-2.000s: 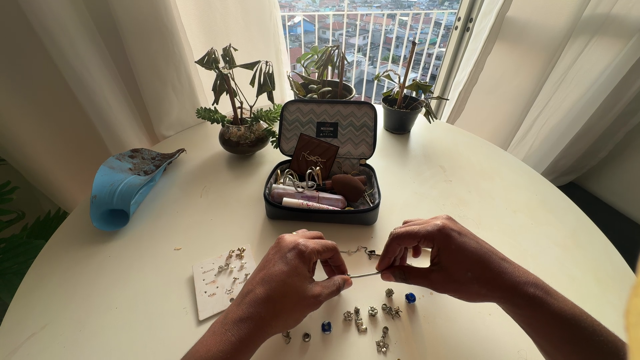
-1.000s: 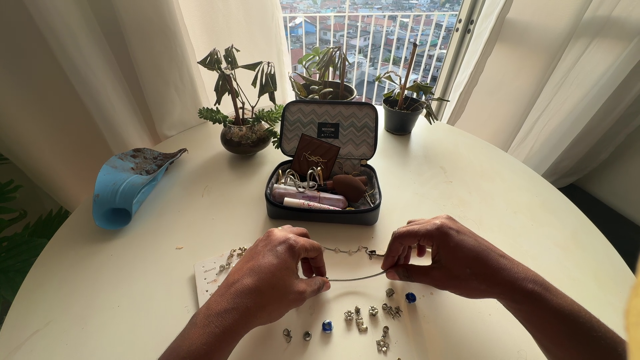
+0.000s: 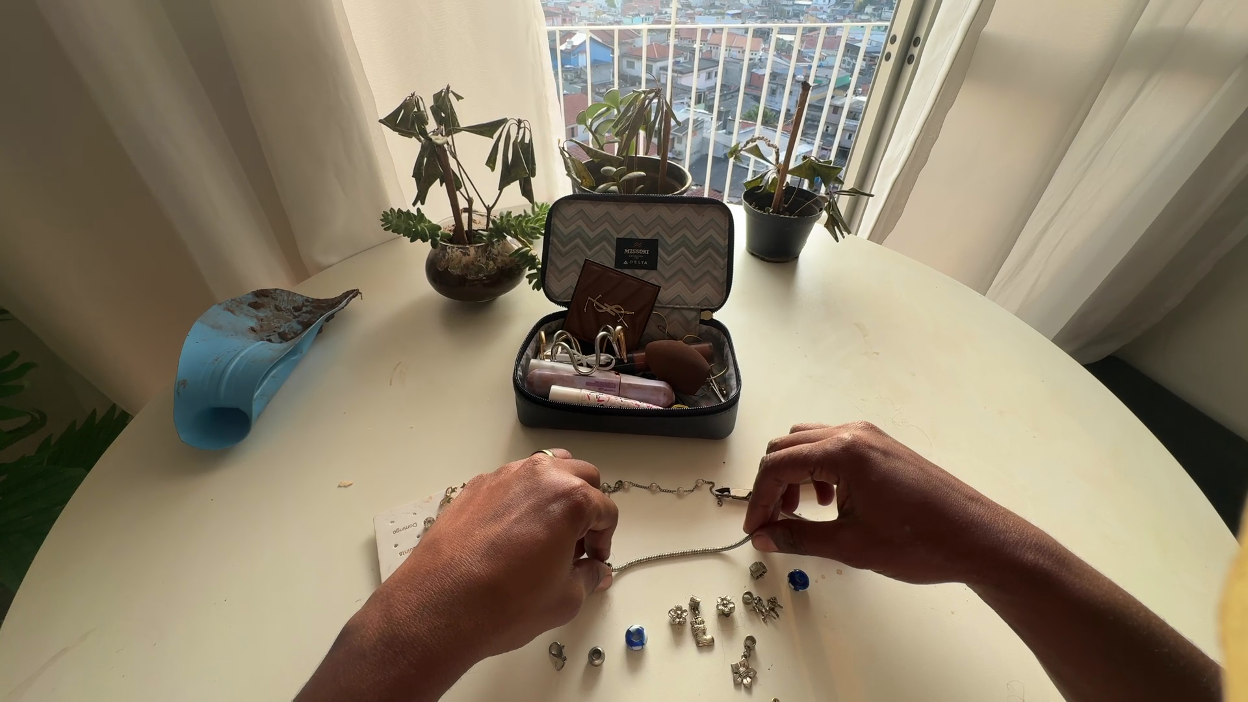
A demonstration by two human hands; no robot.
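A thin silver-coloured snake chain runs between my hands above the table, sagging slightly. My left hand pinches one end between thumb and fingers, and my right hand pinches the other. Just behind lies a beaded chain with a clasp. In front are several loose silver charms, among them a boot-shaped charm, a flower charm and a small ring-like bead. Two blue beads, one at the left and one at the right, lie among them. My left hand partly hides a white earring card.
An unzipped cosmetic case holding makeup items stands behind my hands on the round white table. A cut blue plastic scoop with soil lies at left. Potted plants stand towards the window, another in a black pot.
The chain was held nearly straight and partly hidden two seconds ago; more of it shows now between my hands. My left hand has shifted slightly left and towards me.
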